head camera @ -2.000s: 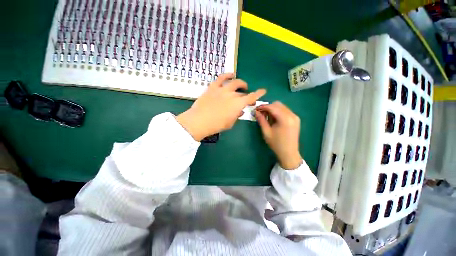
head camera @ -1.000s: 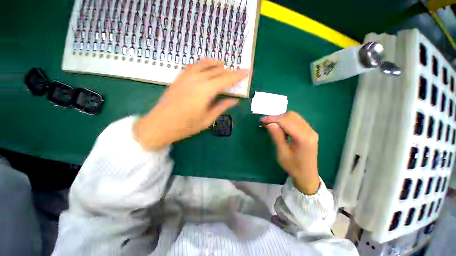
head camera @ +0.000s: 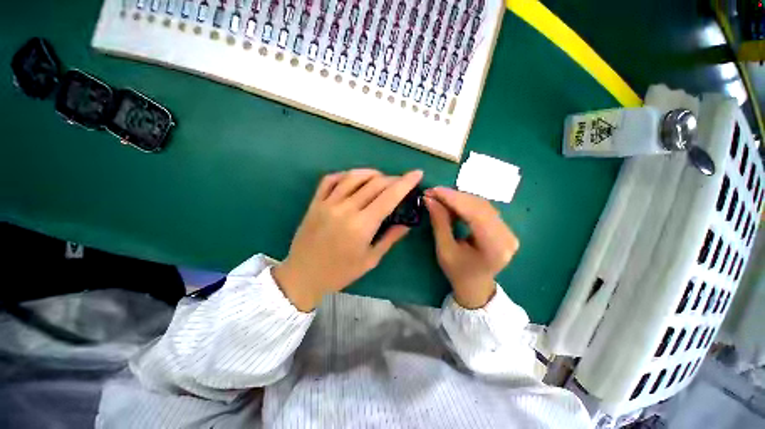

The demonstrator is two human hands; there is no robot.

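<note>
A black watch housing is held between the thumb and fingers of my left hand, low over the green mat. My right hand is at the housing's right edge with thumb and forefinger pinched together. Something tiny and bright shows at those fingertips; it is too small to identify for certain. My left fingers cover part of the housing. The component tray, with rows of wired components, lies above my hands. The small white pad lies beside the tray's lower right corner.
Several black housings lie at the upper left. A whitish dispenser bottle with a metal top lies to the right in view, beside stacked white blister trays holding black housings. A yellow line crosses the green mat.
My left hand has left the component tray's edge and taken hold of the black housing. My right hand has moved from below the white pad to the housing. The camera view has shifted.
</note>
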